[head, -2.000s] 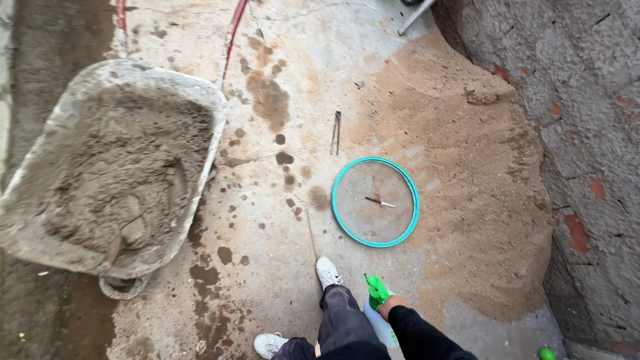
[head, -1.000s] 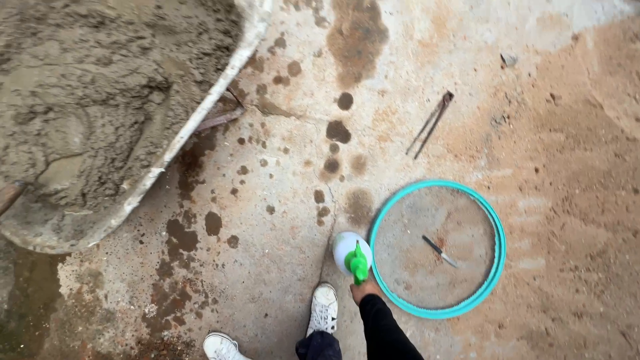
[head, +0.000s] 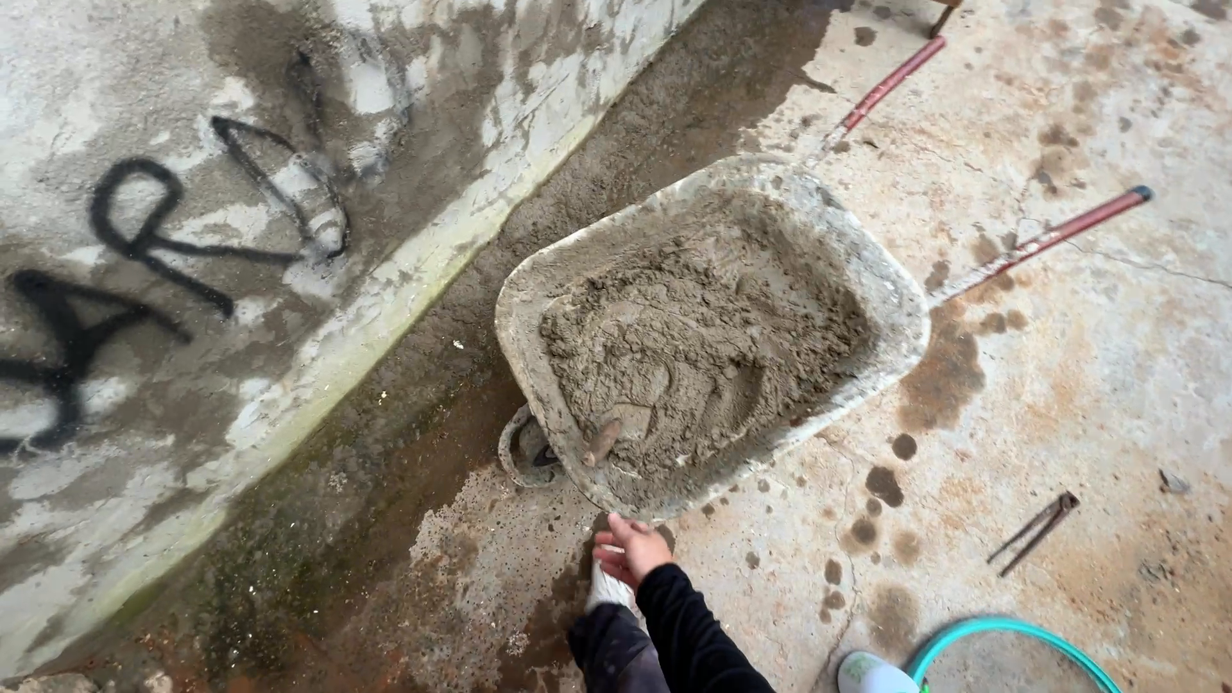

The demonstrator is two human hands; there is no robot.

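My right hand [head: 632,551], in a black sleeve, is at the near edge of a mortar-caked wheelbarrow tray [head: 847,226]. Its fingers are apart and hold nothing; whether a fingertip touches the rim I cannot tell. Wet grey mortar [head: 712,327] fills much of the tray. A trowel's handle [head: 603,443] rises from the mortar near that edge, its blade smeared over. On the ground to the right, a white bottle [head: 871,674] with a bit of green is cut off by the bottom of the view, beside a teal-rimmed round sieve [head: 1011,626]. My left hand is out of view.
A rough wall [head: 385,241] with black painted letters runs along the left. Red wheelbarrow handles [head: 1068,226] point to the upper right. Rusty pincers [head: 1039,529] lie on the stained concrete above the sieve. My shoe [head: 608,585] is just below the tray.
My right hand has let go of the white bottle with the green sprayer top, which now stands by the sieve, and has moved left to the wheelbarrow. The view has swung left.
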